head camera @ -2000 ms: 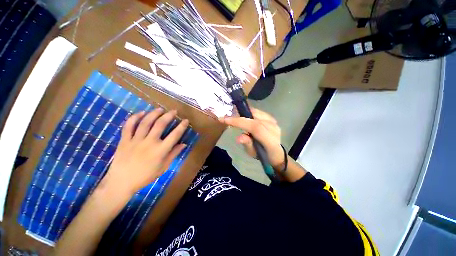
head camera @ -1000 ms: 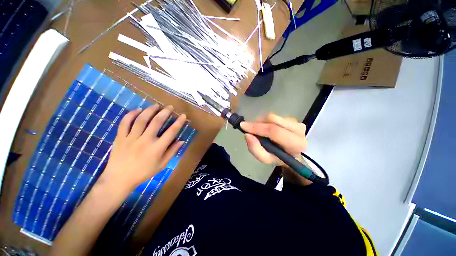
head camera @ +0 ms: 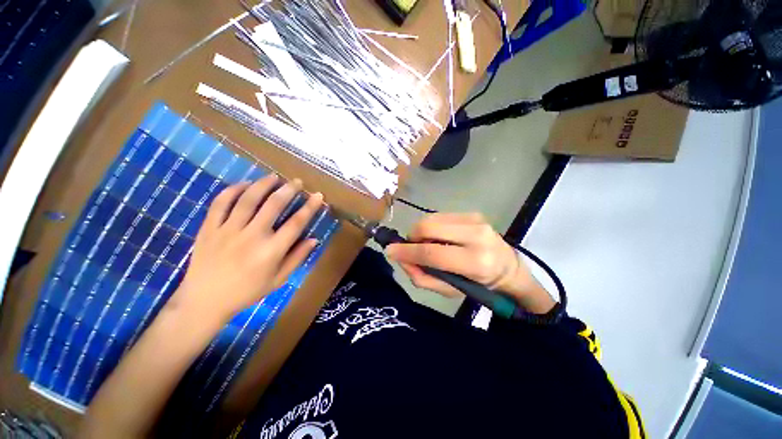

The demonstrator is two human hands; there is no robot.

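Note:
A blue solar panel (head camera: 129, 231) with thin silver lines lies flat on the brown tabletop. My left hand (head camera: 253, 244) lies on its right part, palm down, fingers spread near the panel's upper right edge. My right hand (head camera: 463, 257) holds the soldering iron (head camera: 437, 273) like a pen. The iron's metal tip is at the panel's right corner, beside my left fingertips; whether it touches is too small to tell. A thin ribbon (head camera: 225, 140) runs along the panel's upper edge. My left hand and forearm hide part of the panel.
A fanned pile of silver and white strips (head camera: 330, 111) lies above the panel. A long white strip (head camera: 51, 129) and a dark panel stack (head camera: 34, 51) are at the left. A cream stick (head camera: 466, 41) is at the table's edge. A black fan (head camera: 712, 51) and cardboard box (head camera: 613, 129) stand right.
The iron has swung down from over the strip pile to the panel's right corner, with my right hand moving down. My left hand has stayed on the panel.

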